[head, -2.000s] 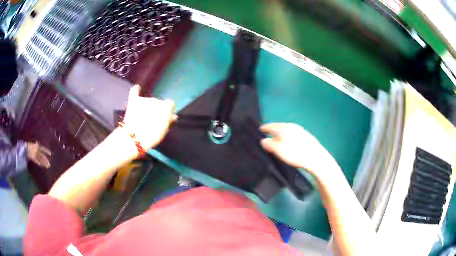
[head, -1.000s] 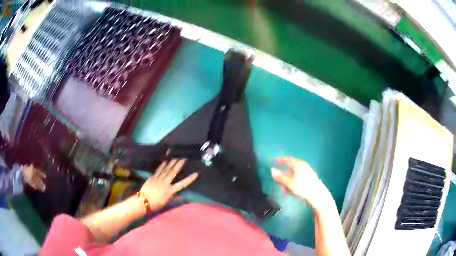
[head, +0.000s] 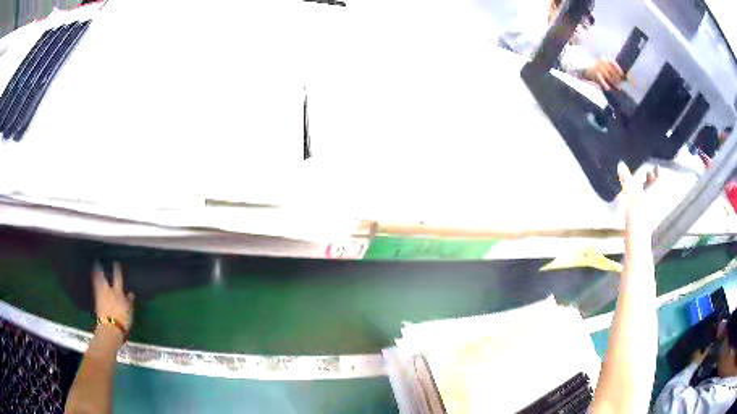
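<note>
A black plate with long black arms (head: pixel 578 121), which looks like an assembly fixture, is at the upper right, at the end of the white overhead shelf (head: pixel 202 121). My right hand (head: pixel 637 179) reaches up to its lower edge with the fingers partly spread; whether it grips the plate cannot be told. My left hand (head: pixel 113 301) is over the dark green conveyor belt (head: pixel 323 307) at the left, fingers apart and nothing seen in it. A blurred dark shape lies on the belt around its fingertips; what it is cannot be told.
Black arms (head: pixel 42 74) lie on the shelf's left end. A sheet stack (head: pixel 493 348) carrying black arms (head: pixel 562 398) stands at the bottom, beside the teal mat (head: pixel 242 396). A ring tray (head: pixel 28 364) is at lower left. Another person's hand (head: pixel 606 74) is beyond the plate; another person (head: pixel 703 388) is at lower right.
The view has swung up to the shelf. The fixture on the mat is out of its former place. My left hand is now over the belt; my right hand has reached far up and right.
</note>
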